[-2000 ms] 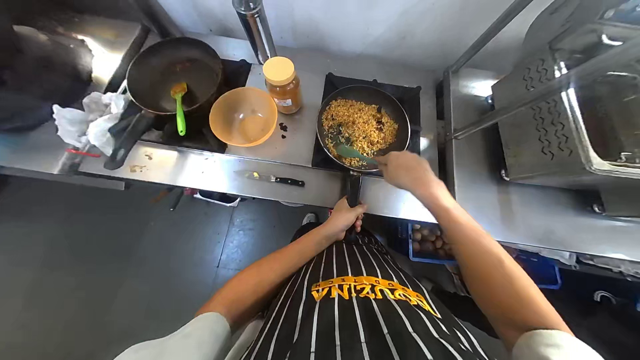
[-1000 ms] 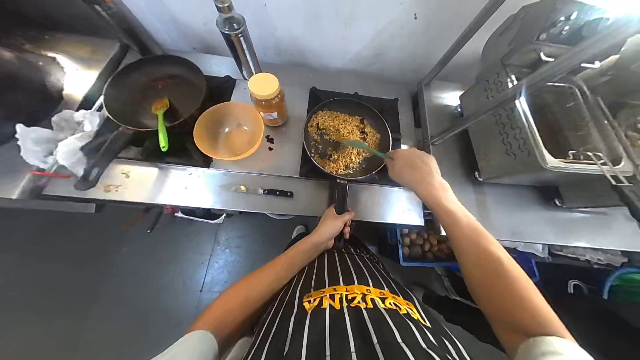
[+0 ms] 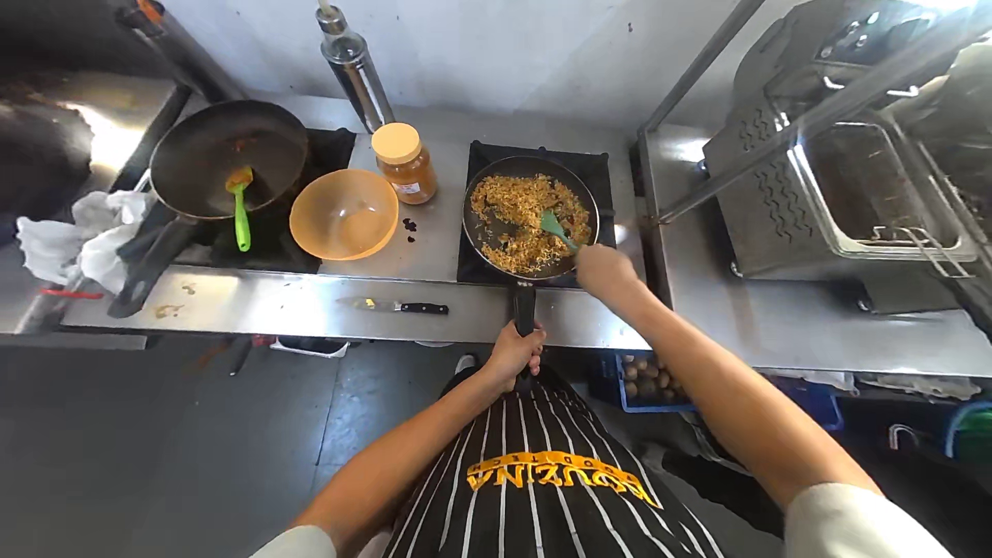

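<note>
My left hand (image 3: 517, 354) is wrapped around the black handle of a frying pan (image 3: 525, 306), which sits on a burner (image 3: 608, 167). Browned rice-like food (image 3: 527, 203) covers much of the pan's base, with dark bare patches at the left. My right hand (image 3: 607, 273), at the pan's lower right edge, grips a green spatula (image 3: 556, 226) whose blade rests in the food. Left of the pan stand a lidded jar of orange-brown contents (image 3: 411, 174) and an orange plastic bowl (image 3: 345, 215). A knife with a black handle (image 3: 424, 308) lies on the counter's front ledge.
A dark wok (image 3: 229, 155) holding a bright green spatula (image 3: 242, 221) stands at left, beside crumpled white cloth or paper (image 3: 85, 232). A tall metal bottle (image 3: 356, 74) is behind the jar. Metal fryers (image 3: 821, 186) stand right, past a metal post. Below is a blue crate (image 3: 632, 391) of round brown items.
The green spatula's blade has moved through the food, and the food has been spread differently in the pan. My left hand has stayed on the handle. The view has shifted slightly.
</note>
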